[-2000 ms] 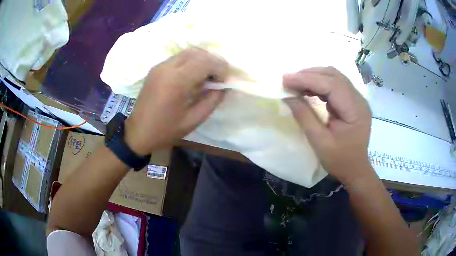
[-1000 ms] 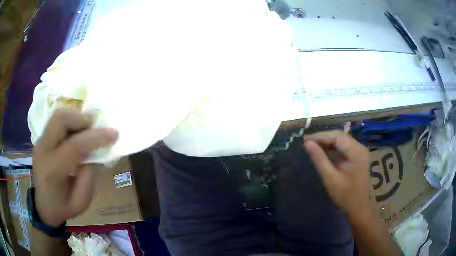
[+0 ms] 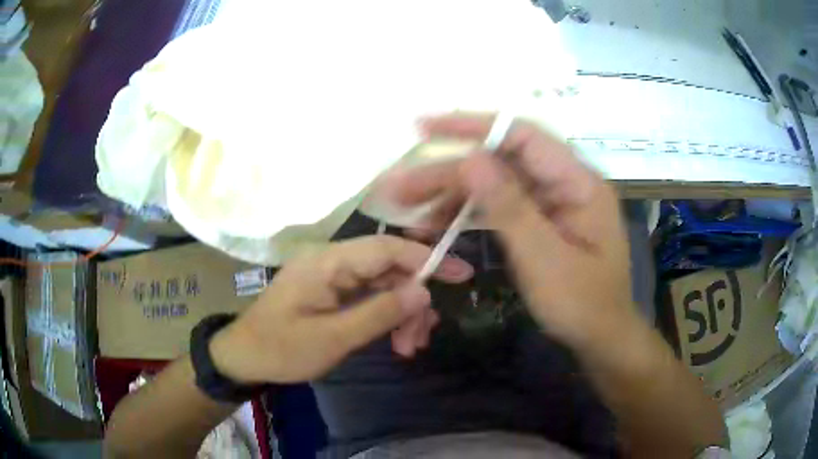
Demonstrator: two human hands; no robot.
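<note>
A large cream garment piece (image 3: pixel 269 116) lies bunched over the table and glares white; its lower edge hangs over the front. A narrow white strip (image 3: pixel 448 240) runs diagonally between my hands in front of the cloth. My left hand (image 3: pixel 332 296) pinches its lower end between thumb and fingers. My right hand (image 3: pixel 547 206), blurred, holds the strip's upper part between thumb and fingers. Whether the strip joins the cloth cannot be told.
A ruler tape (image 3: pixel 700 151) runs along the table's front edge. Dark slim tools (image 3: pixel 749 63) lie at the upper right. Cardboard boxes (image 3: pixel 709 314) stand below on both sides. A purple covering (image 3: pixel 99 99) is at the left, and a red-edged box (image 3: pixel 260 421) is below.
My left hand has left the cloth's left part and come to the middle, onto the strip. My right hand has risen and moved left with the strip. The cloth has shifted right in view.
</note>
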